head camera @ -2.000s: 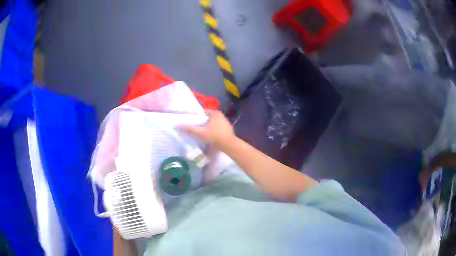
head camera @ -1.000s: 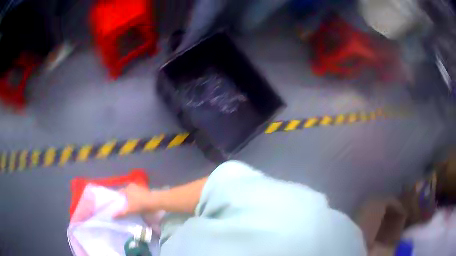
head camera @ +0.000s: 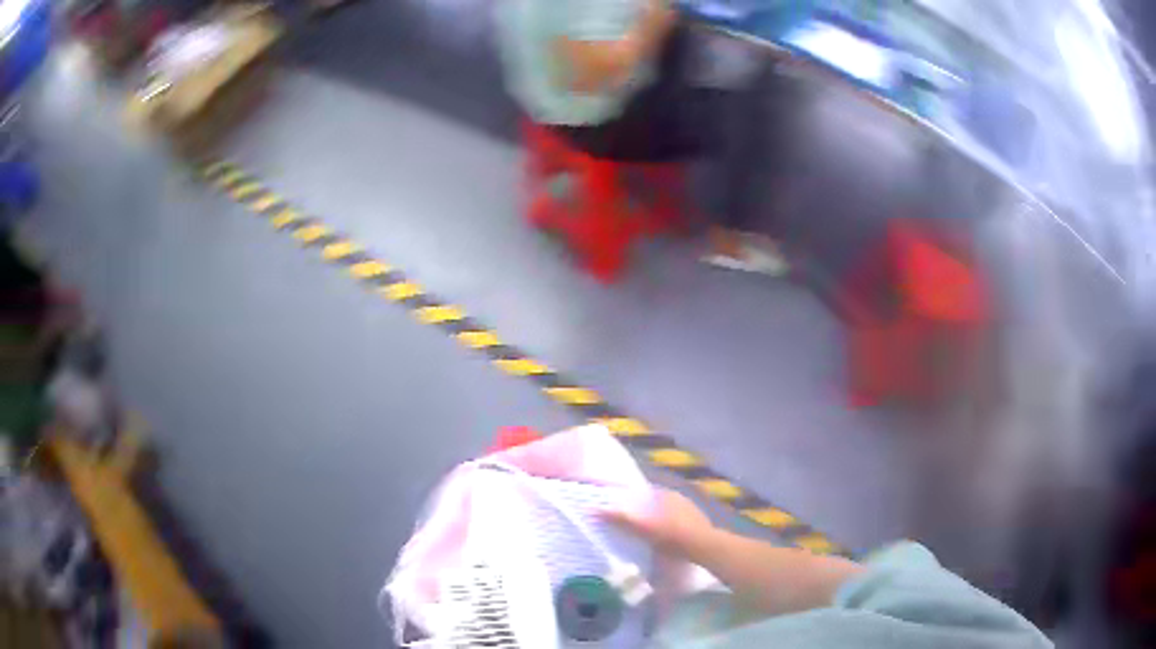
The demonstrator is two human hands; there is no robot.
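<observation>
A white and pinkish bag [head camera: 545,475] lies over a carried red stool, of which only a small red edge [head camera: 515,439] shows. My right hand [head camera: 672,522] grips the bag-covered load at its right side, with the fingers on the bag; the hold beneath is hidden. A green disc with a centre hole [head camera: 588,609] and a white slatted item [head camera: 475,609] lie on the bag, cut by the bottom edge. My left hand is out of view.
Yellow-black tape [head camera: 437,313] crosses the grey floor. A seated person [head camera: 577,64] is on a red stool [head camera: 596,203]; another red stool [head camera: 913,304] stands right. A carton [head camera: 209,83] is far left, a yellow bar [head camera: 121,539] lower left. The view is blurred.
The view has swung round; the black crate has left the picture, and the seated person and bench have come in. The load remains in my right hand. My left hand, partly visible earlier, is gone.
</observation>
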